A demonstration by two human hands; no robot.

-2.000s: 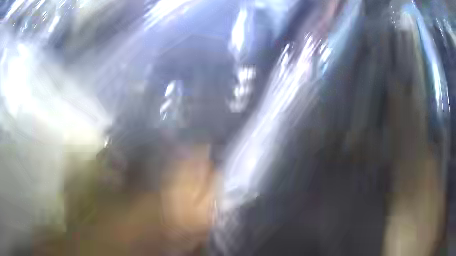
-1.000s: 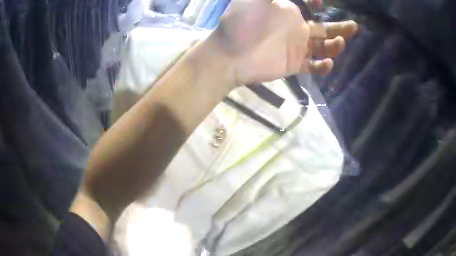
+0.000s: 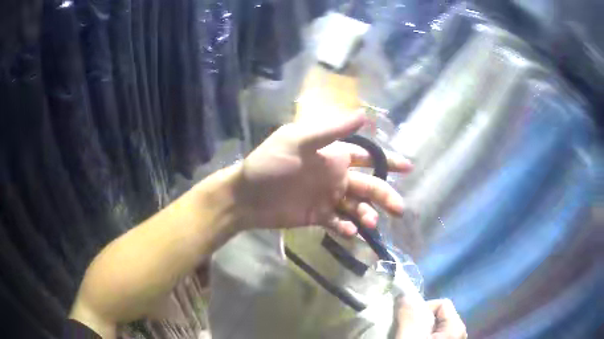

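Note:
A cream bagged garment (image 3: 255, 285) with dark trim at its open collar hangs at the lower middle, its bottom cut off by the picture's edge. A dark hanger (image 3: 376, 242) rises from the collar, its curved hook at my left hand. My left hand (image 3: 311, 182) reaches in from the lower left with the thumb up, its fingers loosely around the hanger's hook. My right hand (image 3: 430, 319) is at the bottom edge, partly cut off, with its fingers on the clear film (image 3: 404, 268) beside the collar.
Dark garments (image 3: 132, 99) hang in close rows at the left and top. Blue garments (image 3: 523, 218) and a pale grey garment (image 3: 450, 119) in glossy film are at the right. A blurred tan strip (image 3: 328, 89) with a white block (image 3: 338, 41) on it stands behind my left hand.
My left hand has moved down and turned, so its palm side now shows. The cream garment is lower in the picture. My right hand has come into view at the bottom.

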